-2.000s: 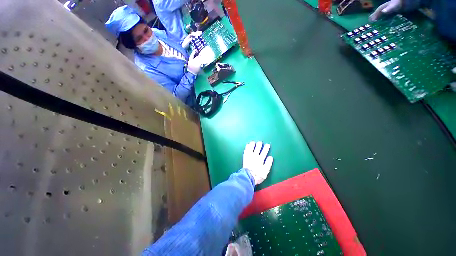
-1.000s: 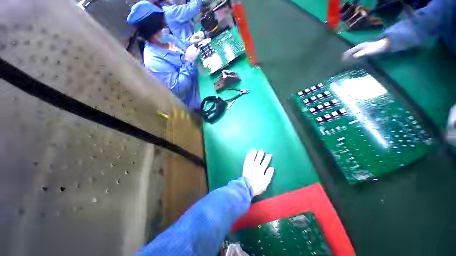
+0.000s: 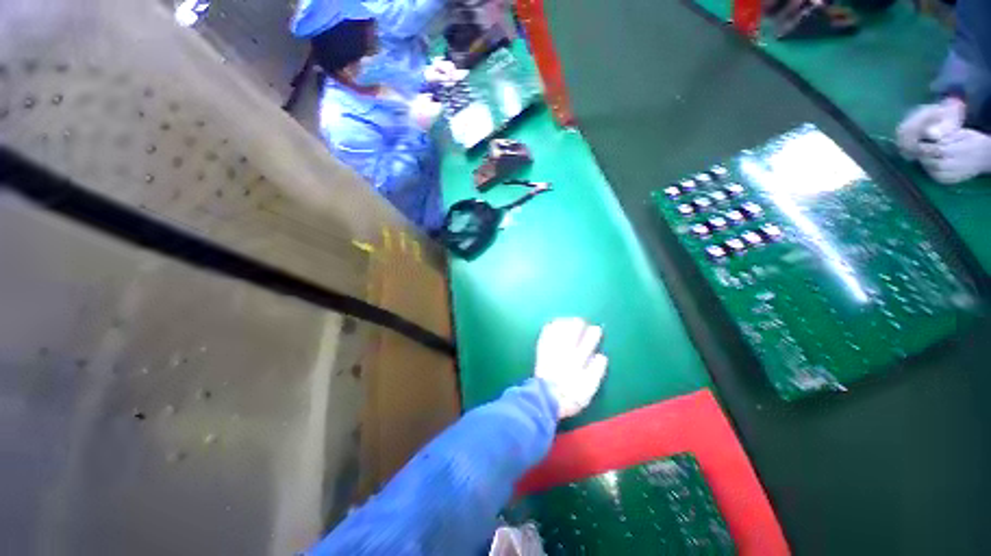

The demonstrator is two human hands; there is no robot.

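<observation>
My left hand [image 3: 571,367], in a white glove and blue sleeve, rests palm down on the green bench mat [image 3: 543,272] and holds nothing. It is just behind the red-orange frame [image 3: 630,427]. A green circuit board [image 3: 652,505] lies inside this frame, cut off by the bottom edge. My right hand [image 3: 517,541] shows only as a bit of glove at the bottom edge, by the board's left side; its fingers are hidden. A larger circuit board [image 3: 820,261] with black-and-white parts lies on the dark green conveyor belt [image 3: 869,478] to the right.
A perforated metal panel [image 3: 163,326] with a black strap and brown cardboard [image 3: 408,358] stands at left. Black coil [image 3: 471,227], cutters [image 3: 527,193] and metal block [image 3: 502,163] lie on the mat. A worker [image 3: 375,141] handles a board behind; another worker's gloved hands [image 3: 945,141] are at right.
The large board, earlier at the upper right by the other worker's hand, now lies on the belt. That worker's hands are off it and together. My left hand stays on the mat.
</observation>
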